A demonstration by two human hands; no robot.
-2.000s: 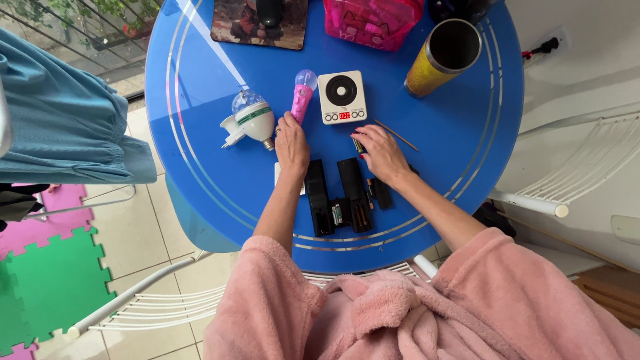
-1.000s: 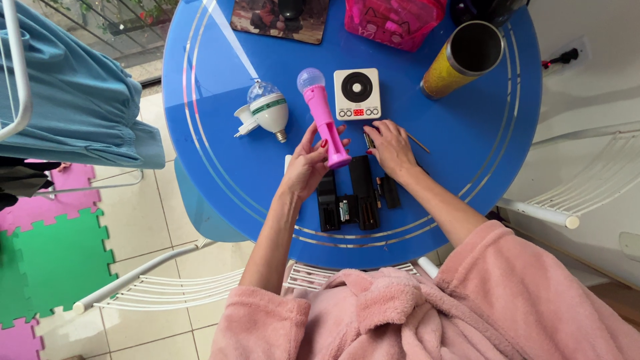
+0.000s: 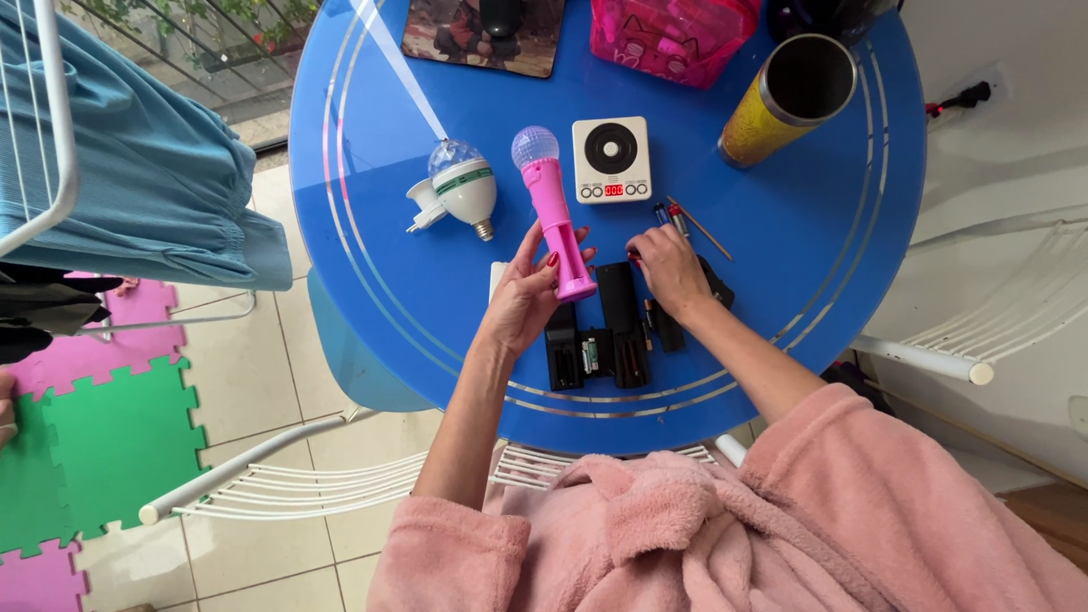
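Observation:
My left hand (image 3: 529, 293) holds a pink toy microphone (image 3: 551, 200) with a clear ball top, raised over the blue round table (image 3: 374, 246); its lower body has an opening. My right hand (image 3: 667, 268) is above the table just right of it, fingers bent; whether anything is between them cannot be told. Beyond its fingers lie batteries (image 3: 677, 219) and a thin stick (image 3: 701, 229). Below the hands are black remote controls (image 3: 625, 323) with open compartments, and a battery (image 3: 591, 354) sits in a small black holder. A black cover (image 3: 668, 330) lies beside them.
A white device with a red display (image 3: 612, 160) stands beyond the hands. To its left lies a disco light bulb (image 3: 463, 187). Farther back are a mouse pad (image 3: 484, 38), a pink pouch (image 3: 671, 38) and a yellow tumbler (image 3: 786, 102). A white wire chair (image 3: 297, 493) is near the table's front edge.
My left hand has lifted the pink microphone, which lay near the white device two seconds ago. My right hand has moved away from the batteries beside the stick, toward me.

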